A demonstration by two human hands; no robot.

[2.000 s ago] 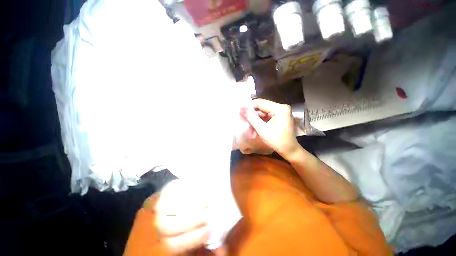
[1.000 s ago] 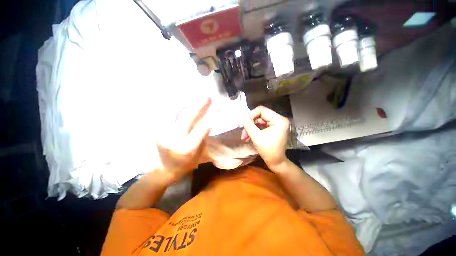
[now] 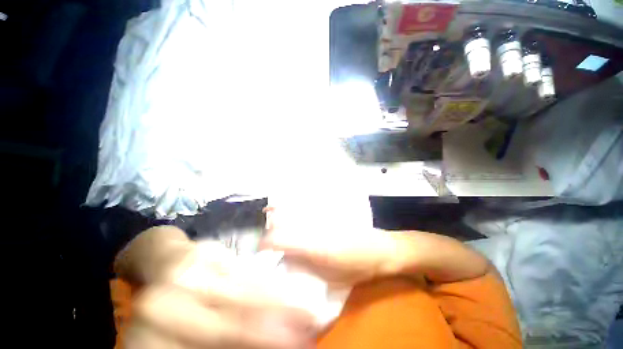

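A white garment piece [image 3: 328, 204] hangs in front of my body, so overexposed that its folds and edges are mostly lost. My right hand [image 3: 328, 253] reaches across from the right and holds it near my chest. My left hand [image 3: 218, 307] is blurred at the lower left, with its fingers around the lower part of the same cloth. The overlock machine [image 3: 427, 68] stands at the upper right with its red label. No hand is at its needle area, which is dark and partly hidden by glare.
A large stack of white panels [image 3: 143, 136] lies left. Tension dials [image 3: 509, 56] line the machine front. A dark and blue tool [image 3: 504, 140] and a small red object [image 3: 544, 174] lie on the pale table [image 3: 478, 180]. Loose white cloth [image 3: 560, 252] is heaped at the right.
Both hands have moved from near the needle area down and left toward my body, with the white cloth. The camera view has shifted, so the machine now appears farther right and smaller.
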